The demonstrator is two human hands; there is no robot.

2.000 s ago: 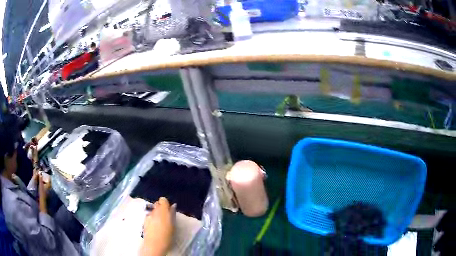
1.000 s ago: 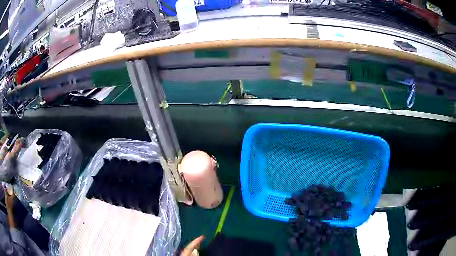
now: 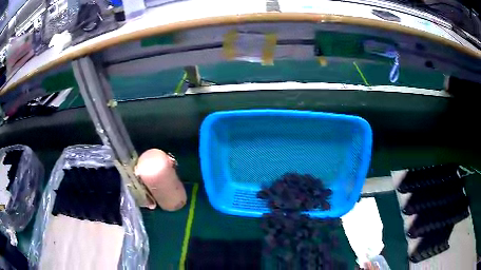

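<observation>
Neither of my hands can be made out. Small black pieces (image 3: 298, 192) lie heaped in the tipped blue basket (image 3: 207, 163) and spill over its front rim onto the green bench. A dark block of long black parts (image 3: 227, 254) lies left of the spill, cut off by the bottom edge. Finished black parts (image 3: 430, 203) lie in slanted rows on a pale sheet (image 3: 458, 248) at the right. A white cloth (image 3: 364, 227) lies between. A small translucent object, perhaps the squeeze bottle (image 3: 377, 262), shows at the cloth's lower end, blurred.
A plastic-lined box (image 3: 134, 240) with rows of black parts stands at the left, another lined box (image 3: 32, 184) beyond it. A pink bottle (image 3: 162, 182) stands by the metal post (image 3: 103, 113). A wood-edged shelf (image 3: 211, 23) crosses above.
The view has swung right, so things appear farther left and the finished rows show more fully. A hand over the lined box, then fingertips at the bottom edge, are gone from view.
</observation>
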